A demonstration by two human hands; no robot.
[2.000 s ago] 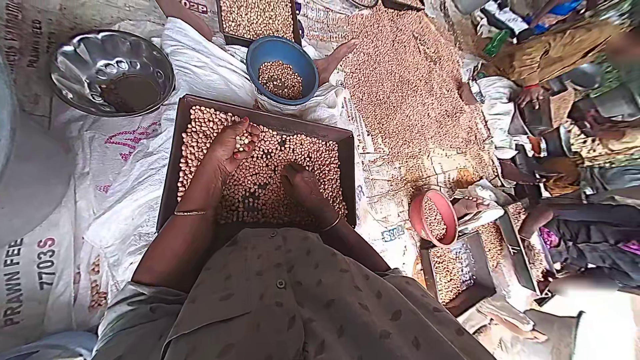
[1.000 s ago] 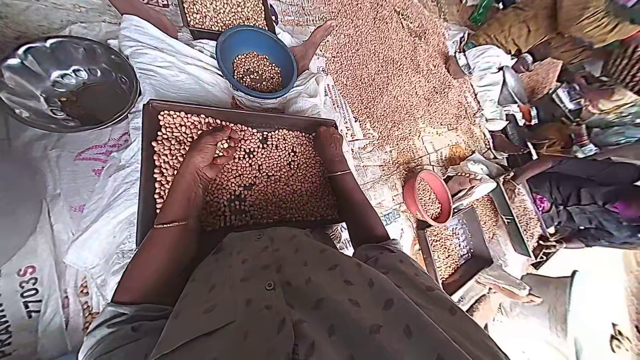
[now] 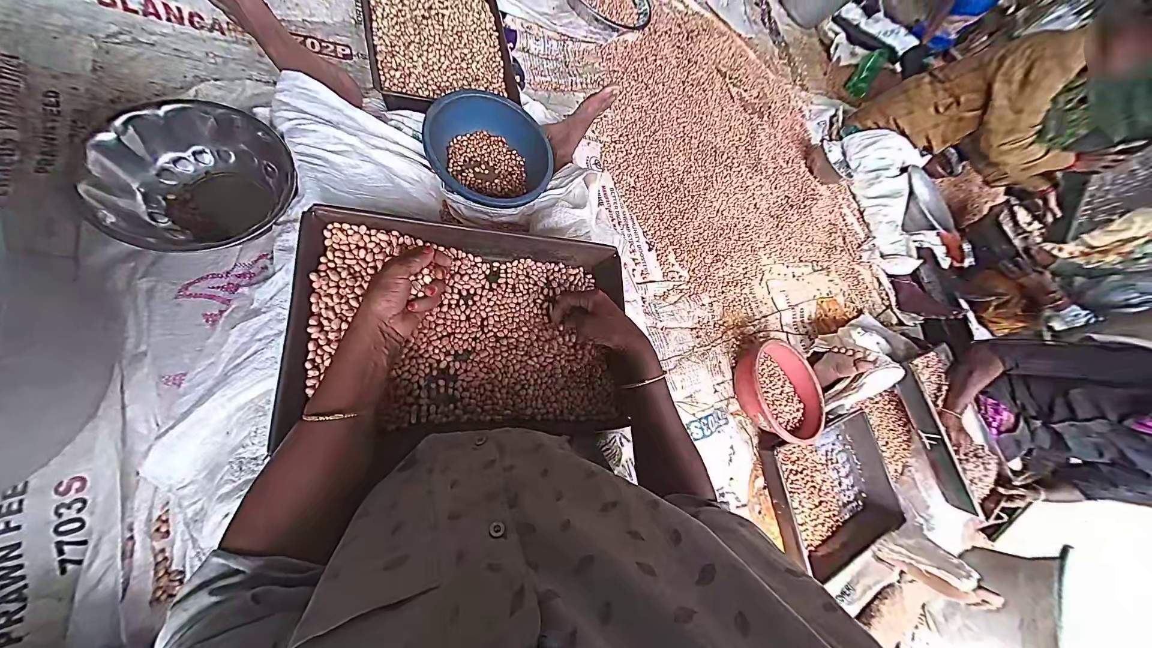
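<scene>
A dark rectangular tray point(image 3: 461, 236) lies in front of me, spread with pale pinkish-brown nuts or beans point(image 3: 513, 360). Over its left half my left hand point(image 3: 405, 292) is curled, palm partly up, around a few pale kernels. My right hand point(image 3: 594, 315) is at the tray's right side, its fingertips down at the nuts; whether it grips any cannot be seen. A blue bowl point(image 3: 435, 126) holding some nuts stands just beyond the tray's far edge.
A shiny metal bowl point(image 3: 126, 171) with dark contents stands at left on white sacks. Another full tray point(image 3: 511, 72) is at the top. A large spread of nuts point(image 3: 720, 153) covers the ground at right. A red bowl point(image 3: 805, 360), more trays point(image 3: 859, 553) and several people sit beyond.
My right hand has moved from the tray's far right corner back toward me, onto the nuts. My left hand stays curled over the left half.
</scene>
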